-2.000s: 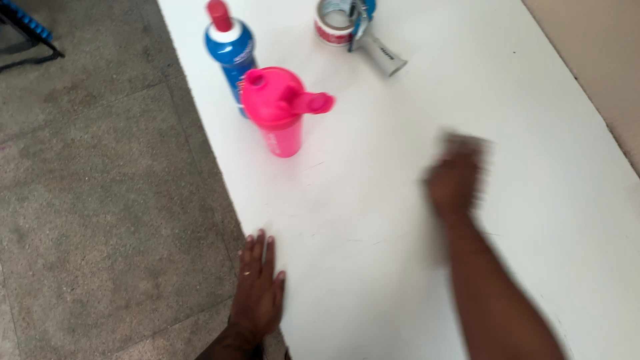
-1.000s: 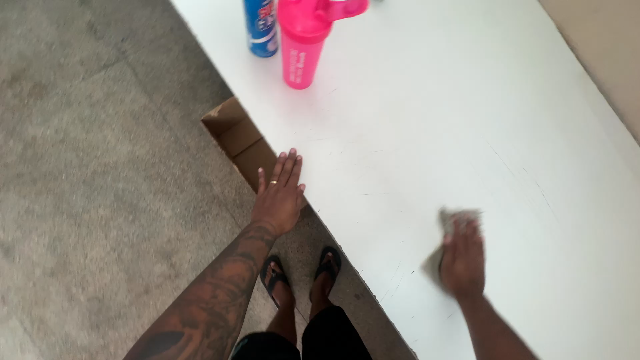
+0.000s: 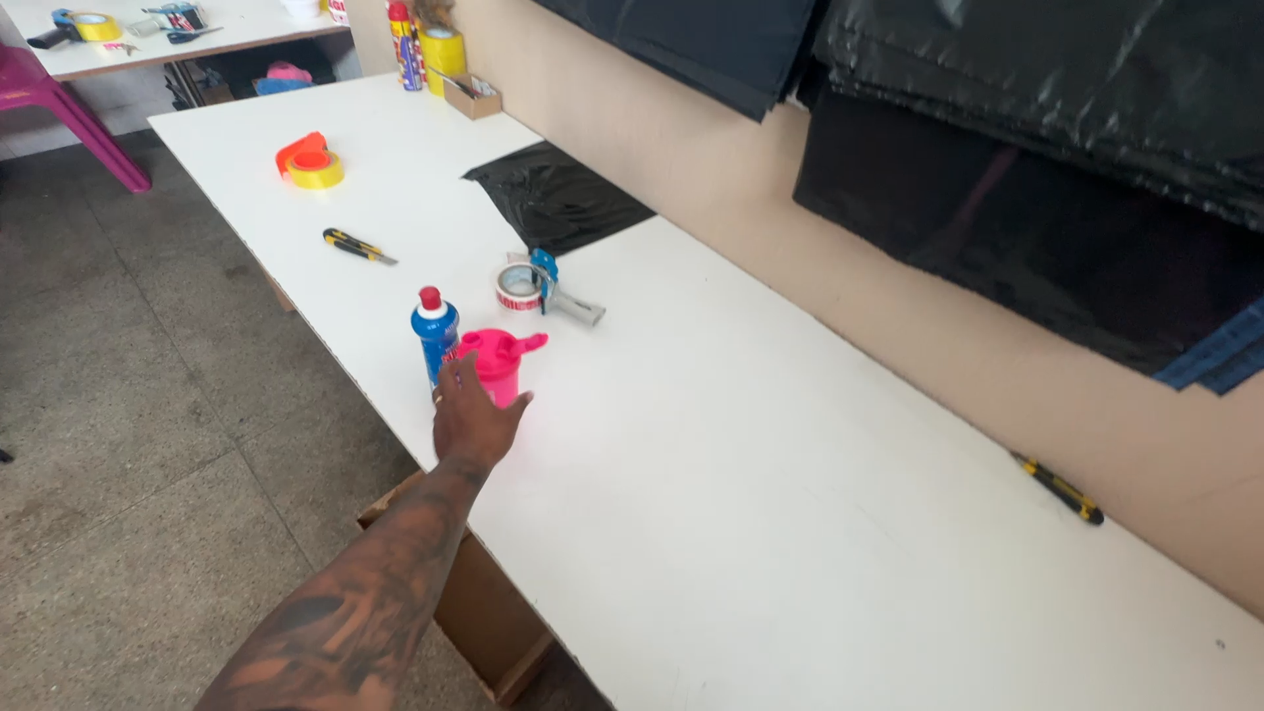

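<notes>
My left hand [image 3: 477, 420] reaches over the near edge of the white table [image 3: 750, 494], fingers spread, right in front of a pink plastic shaker bottle [image 3: 497, 360]. It overlaps the bottle's lower part; whether it touches cannot be told. Just left of the shaker stands a blue bottle with a red cap [image 3: 435, 331], partly behind my fingers. Behind them lies a tape dispenser with a roll of printed tape [image 3: 528, 284]. My right hand is out of view.
A utility knife [image 3: 355, 246], an orange dispenser with yellow tape [image 3: 313, 163] and black plastic sheeting [image 3: 568, 197] lie farther back. Another utility knife [image 3: 1062, 489] rests by the wall. Dark folded fabric [image 3: 1007, 217] hangs at the right. A cardboard box [image 3: 489, 612] sits below the table edge.
My left hand has moved from the table's edge to the shaker bottle. My right hand, over a cloth on the table one second ago, has left the view. The view has swung up along the table.
</notes>
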